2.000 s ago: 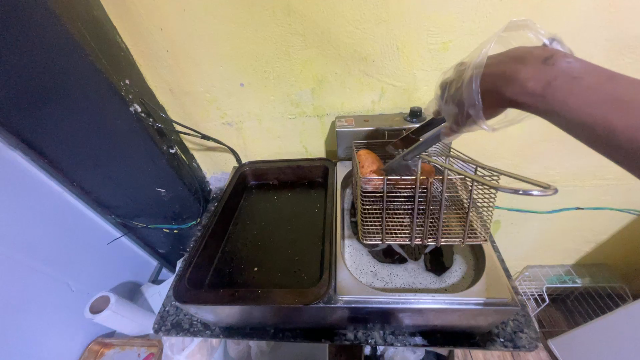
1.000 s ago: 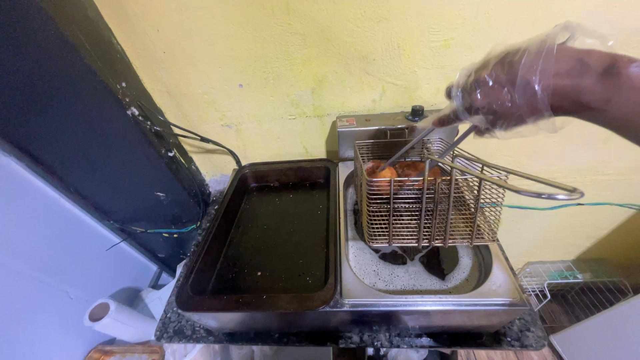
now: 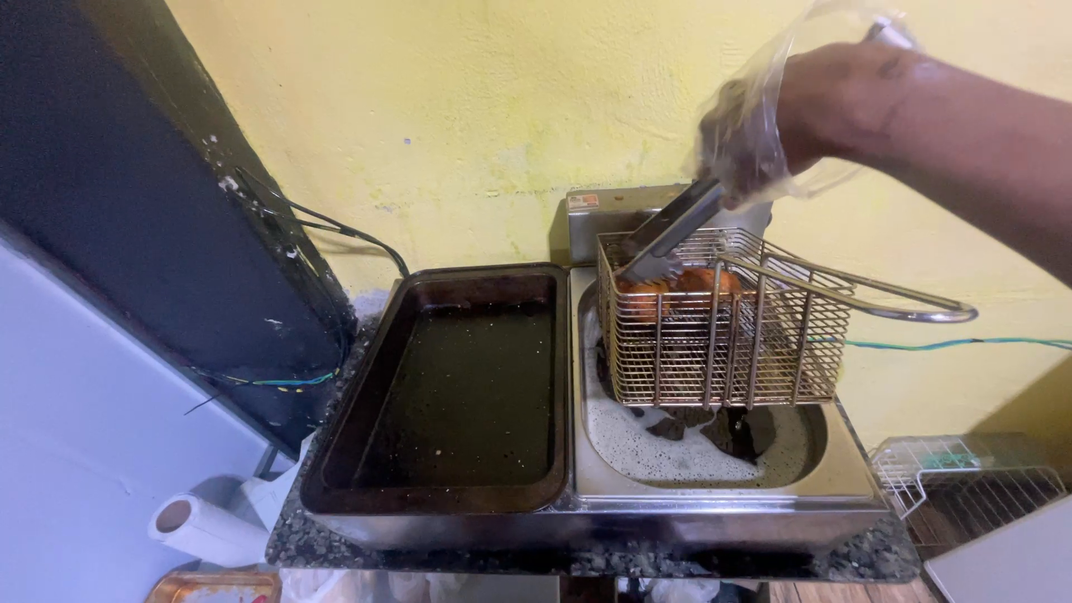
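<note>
My right hand (image 3: 745, 134), in a loose clear plastic glove, comes in from the upper right and grips metal tongs (image 3: 674, 226). The tips of the tongs reach down into a wire fryer basket (image 3: 729, 360), at browned fried food pieces (image 3: 641, 301) near its left back corner. Whether the tips hold a piece cannot be told. Raised over the oil, the basket sits at the back of a steel deep fryer (image 3: 850, 469). Foamy oil (image 3: 670, 456) shows below it. My left hand is out of view.
Left of the fryer's oil well lies a dark metal pan (image 3: 461, 402). Both stand on a speckled stone slab (image 3: 402, 557) against a yellow wall. A paper roll (image 3: 201, 528) is at lower left, a white wire rack (image 3: 963, 477) at lower right. Cables run along the wall.
My right hand has shifted between frames and still holds the tongs in the basket. The basket remains over the oil.
</note>
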